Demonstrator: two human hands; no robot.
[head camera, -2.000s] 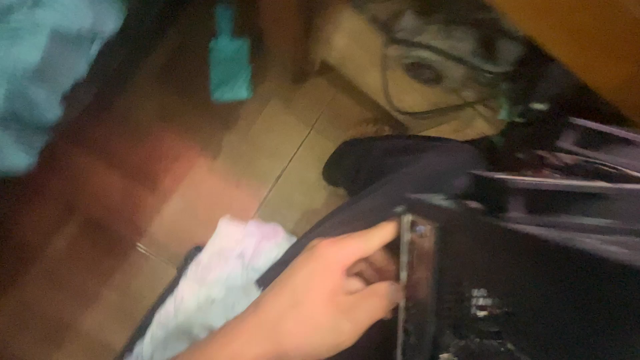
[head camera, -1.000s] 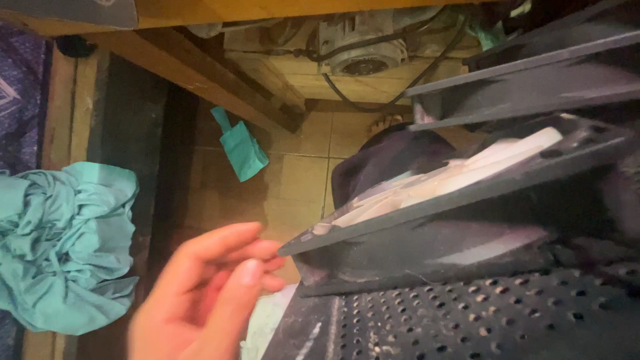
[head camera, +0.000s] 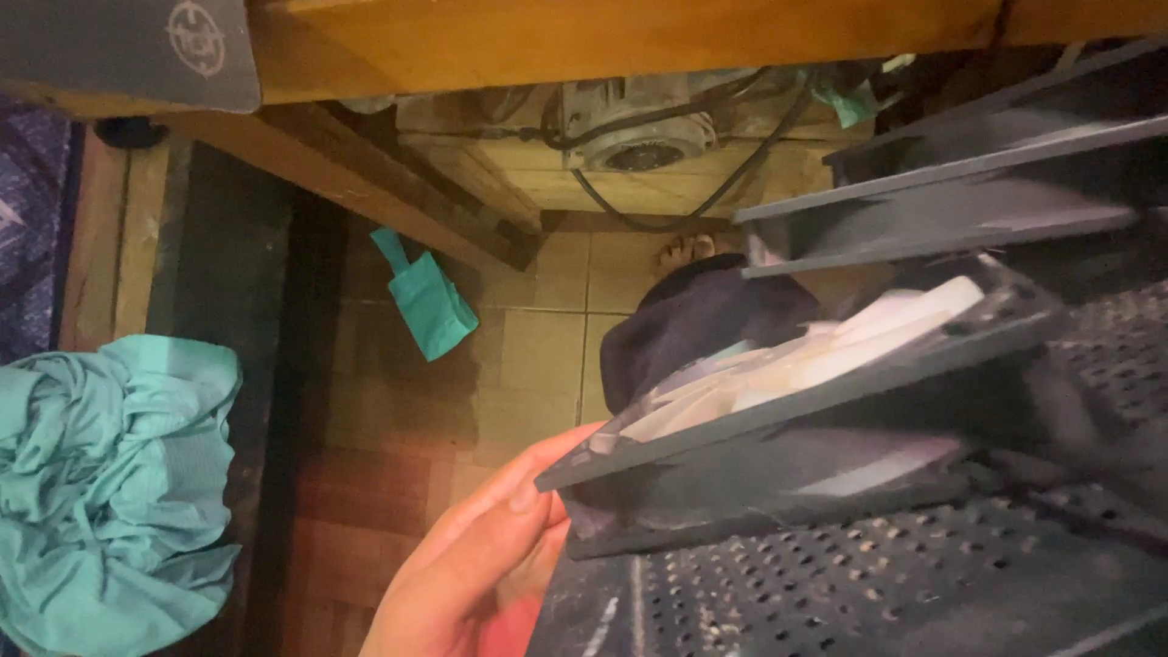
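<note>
My left hand (head camera: 493, 547) comes up from the bottom edge, its thumb and fingers at the near left corner of a dark open drawer (head camera: 766, 465). Its fingertips go out of sight behind that corner, and the grip looks like a pinch on the rim. Pale papers or packets (head camera: 803, 365) lie heaped in the drawer. Beneath it is a dark perforated panel (head camera: 785, 584). Another dark drawer or tray (head camera: 922, 210) sits farther up on the right. My right hand is out of view.
Crumpled teal cloth (head camera: 119, 484) lies at the left. A small teal fabric piece (head camera: 431, 306) lies on the tiled floor. A wooden table edge (head camera: 620, 41) crosses the top, above a motor-like machine (head camera: 639, 137) with a black cable. My clothed leg (head camera: 703, 319) is beside the drawer.
My left hand has moved from just off the drawer's corner onto it. Two seconds ago it was at the edge of a dark panel. The view has shifted and steadied since then.
</note>
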